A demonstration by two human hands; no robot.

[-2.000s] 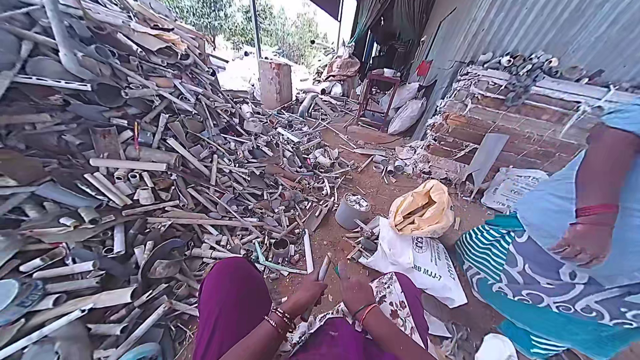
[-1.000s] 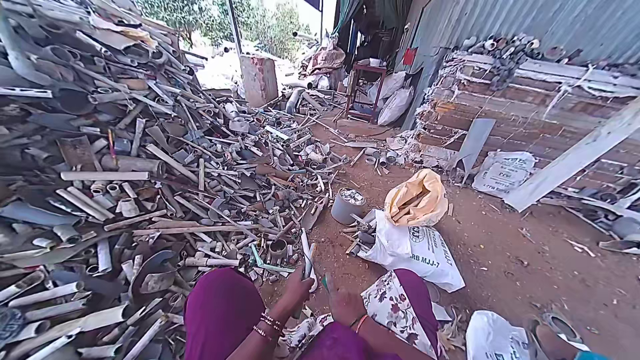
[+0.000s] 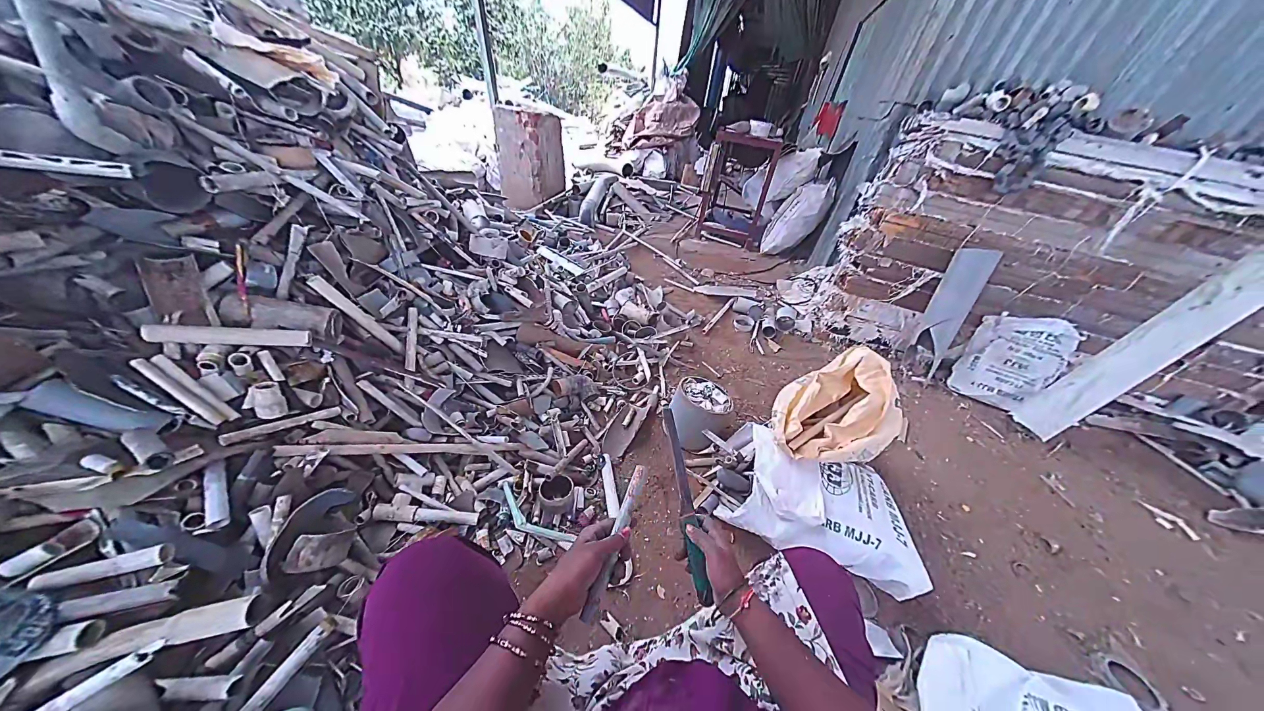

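Note:
My left hand (image 3: 590, 563) is closed around a short length of pale plastic pipe (image 3: 629, 494), which points up and slightly right. In my right hand (image 3: 716, 558) is the dark green handle of a long tool with a narrow dark blade (image 3: 677, 459), held upright; whether it is a knife or a saw I cannot tell. Pipe and blade are apart. Beyond the blade stands a grey bucket (image 3: 699, 420) with pale bits in it. Right of it, an open yellowish sack (image 3: 869, 395) holding pipe pieces rests by a white printed sack (image 3: 849, 523).
A large heap of scrap plastic pipes (image 3: 326, 395) fills the left side. On the right are a low brick wall (image 3: 1066, 212) with pipe pieces on top, a leaning pale board (image 3: 1145, 346) and a white sack (image 3: 1017, 355). A wooden stand (image 3: 736, 183) is farther back.
The long blade now stands upright in my right hand, beside the pipe. The other person at the right, seen two seconds ago, is out of view.

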